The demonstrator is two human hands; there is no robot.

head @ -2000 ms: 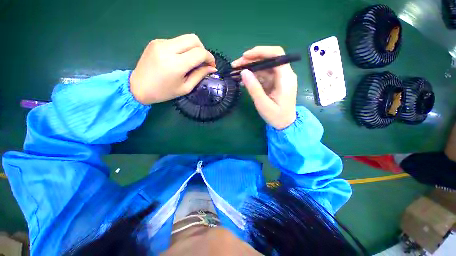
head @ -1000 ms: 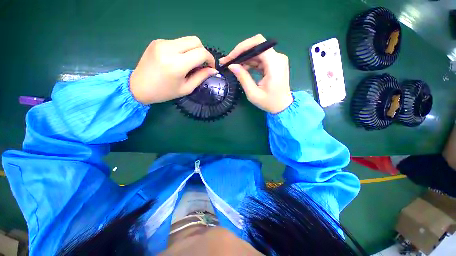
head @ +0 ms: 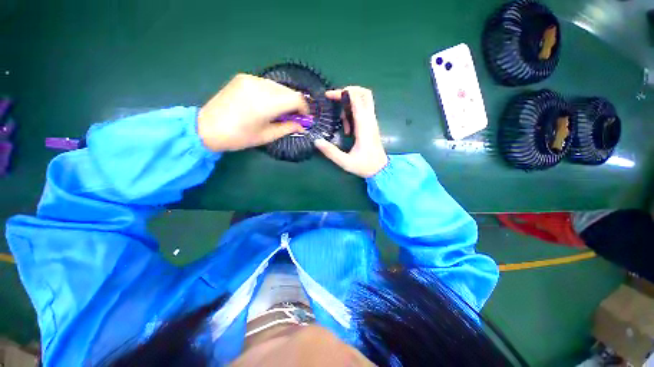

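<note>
A black round finned housing (head: 292,148) lies on the dark-green bench in front of me. My left hand (head: 251,115) is over its left side, with a purple cell (head: 305,121) between the fingertips at the housing's centre. How deep the cell sits cannot be seen. My right hand (head: 356,132) is at the housing's right rim, thumb and fingers around the ribs. A slim black tool (head: 347,112) shows upright against the right fingers. The left fingers hide part of the centre.
A white phone (head: 459,92) lies to the right. Beyond it stand several finned housings (head: 521,43) with orange-brown pieces inside. One purple cell (head: 63,143) lies by my left sleeve, more purple pieces (head: 6,136) at the left edge. Cardboard boxes (head: 631,315) are on the floor.
The housing's smooth dark centre no longer shows, and a purple cell is now in my left fingers. My right hand has moved to the rim, its tool turned upright. Purple pieces have appeared far left.
</note>
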